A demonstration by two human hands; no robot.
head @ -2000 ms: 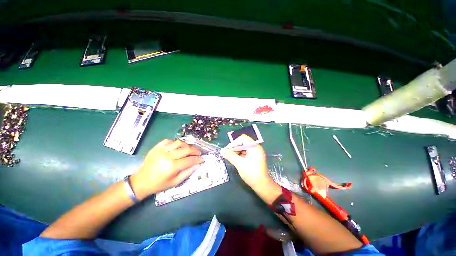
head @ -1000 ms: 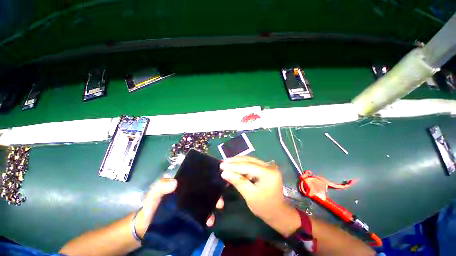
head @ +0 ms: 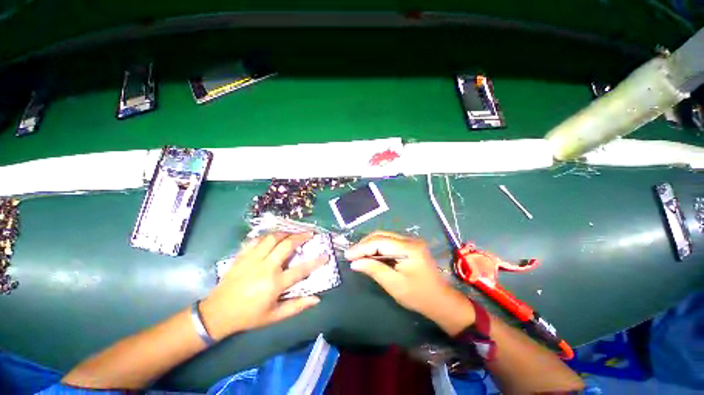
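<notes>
A phone mid-frame (head: 318, 266) lies on the dark green mat in front of me, silver-white inside up. My left hand (head: 258, 281) lies over its left part and presses or holds it, hiding much of it. My right hand (head: 394, 266) is just right of the phone with fingers pinched on thin tweezers (head: 378, 257), whose end points at the phone's right upper corner. A pile of tiny dark and gold camera modules (head: 286, 198) lies beyond the phone. Clear film strips (head: 289, 225) lie between the pile and the phone.
A white-bordered dark pad (head: 359, 205) lies right of the pile. An open phone unit (head: 171, 202) rests at left, partly on the white strip. An orange-red blow gun (head: 494, 281) and thin stick (head: 516, 201) lie right. Spaced units lie on the green belt (head: 347, 100); a pale pipe (head: 617, 112) slants in.
The phone, held up with its black side showing a second ago, now lies flat, inside up. My left hand has moved onto it, and my right hand is beside its right edge.
</notes>
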